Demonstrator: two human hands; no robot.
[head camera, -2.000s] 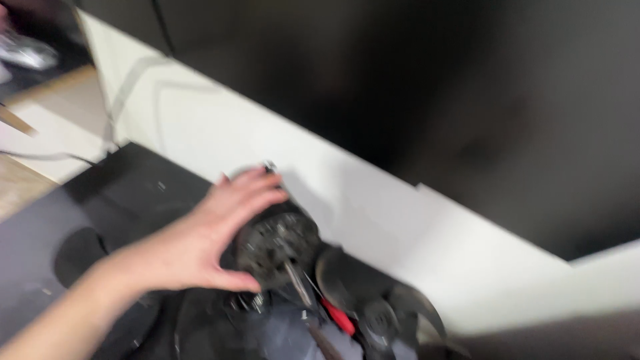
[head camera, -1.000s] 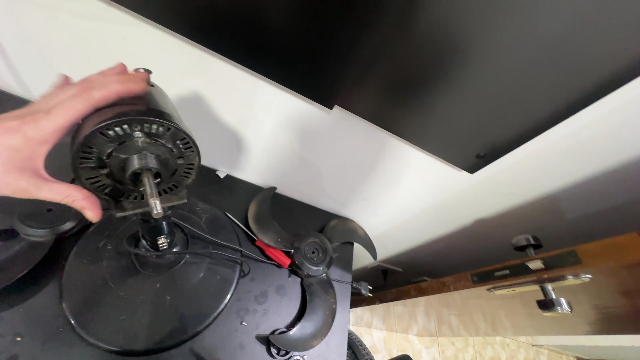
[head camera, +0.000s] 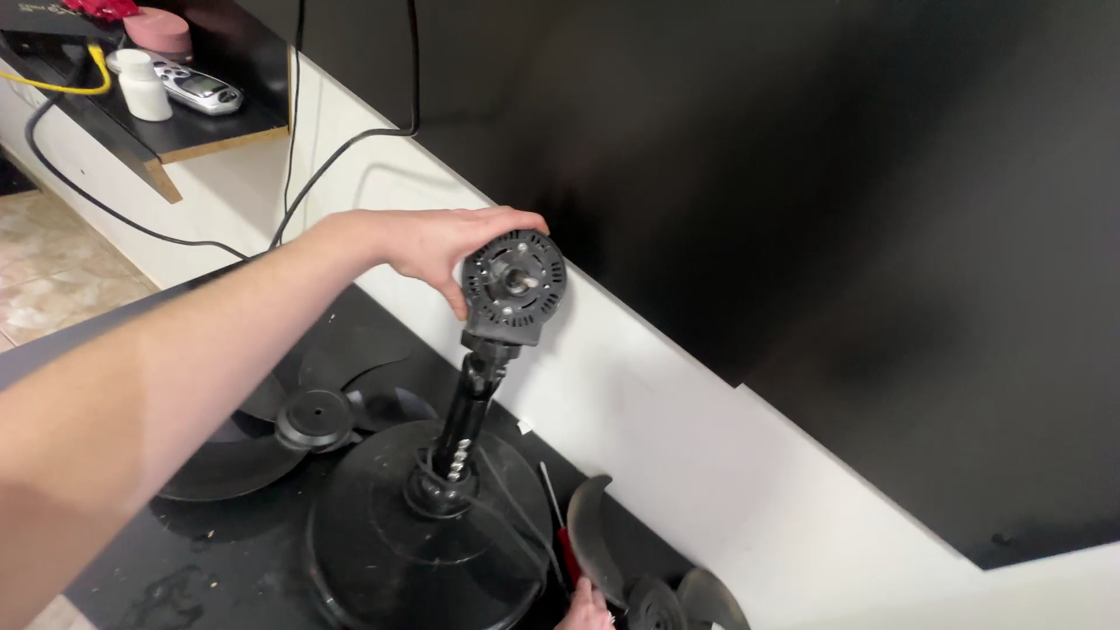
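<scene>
My left hand (head camera: 446, 249) grips the black fan motor housing (head camera: 514, 278) from its left side, the thumb below and the fingers over the top. The motor sits on a black stand post (head camera: 462, 420) that rises from a round black base (head camera: 394, 551). At the bottom edge, my right hand (head camera: 588, 608), mostly out of frame, has its fingers at the red handle of a screwdriver (head camera: 567, 553); whether it grips the handle is unclear. Right beside it lies a black fan blade (head camera: 595, 534). Another black fan propeller (head camera: 317, 420) lies left of the base.
The black table (head camera: 210, 569) stands against a white wall (head camera: 665, 420) under a large black panel (head camera: 744, 219). A shelf (head camera: 227, 140) at upper left holds a white bottle (head camera: 143, 86), a silver handset (head camera: 206, 90) and a yellow cable (head camera: 96, 74). A black cord (head camera: 328, 162) hangs by the wall.
My right hand has come into view at the screwdriver. My left hand is still on the motor, and more of the stand post shows. The view has shifted.
</scene>
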